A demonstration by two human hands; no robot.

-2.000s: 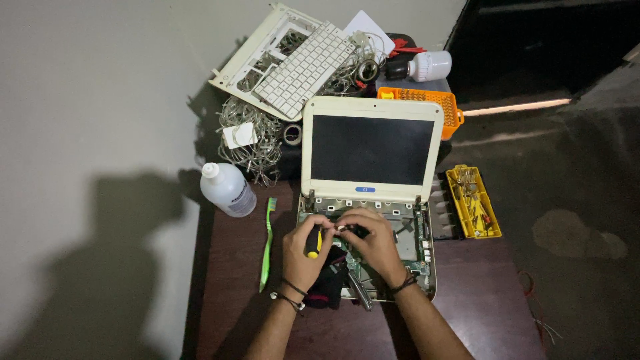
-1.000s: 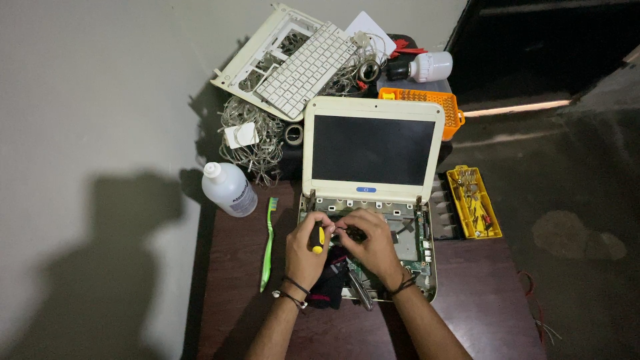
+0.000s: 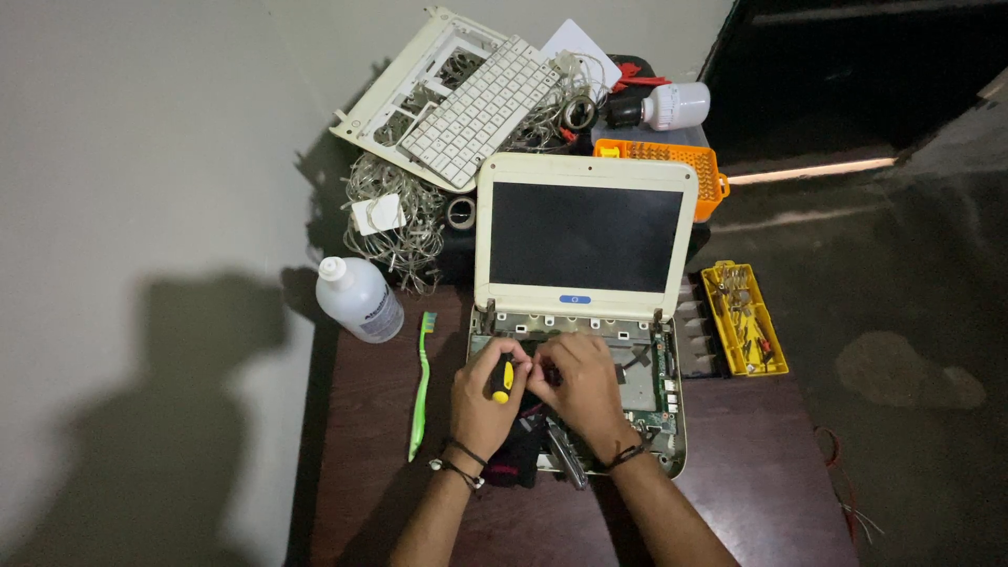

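An opened small laptop shows its dark screen (image 3: 584,236) upright, in a cream frame, and its bare circuit board (image 3: 660,378) below. Over the left of the base, my left hand (image 3: 488,394) is closed around a black-and-yellow screwdriver (image 3: 502,379), handle end toward me. My right hand (image 3: 581,386) is beside it, thumb and forefinger pinched near the left fingertips; whether something small is between them cannot be told. Beneath the hands lie a dark cloth (image 3: 516,457) and a metal multi-tool or pliers (image 3: 565,455), on the base's front edge.
A green toothbrush (image 3: 421,386) and a white alcohol bottle (image 3: 361,301) are at left. Behind lie a loose keyboard (image 3: 482,110), a laptop casing (image 3: 378,102), tangled wires (image 3: 394,236), an orange bit case (image 3: 705,177) and a bulb (image 3: 679,106). A yellow tray (image 3: 746,319) of small parts is right.
The screwdriver in my left hand has tilted a little, its yellow end moving toward the right. Both hands stay close together over the laptop base.
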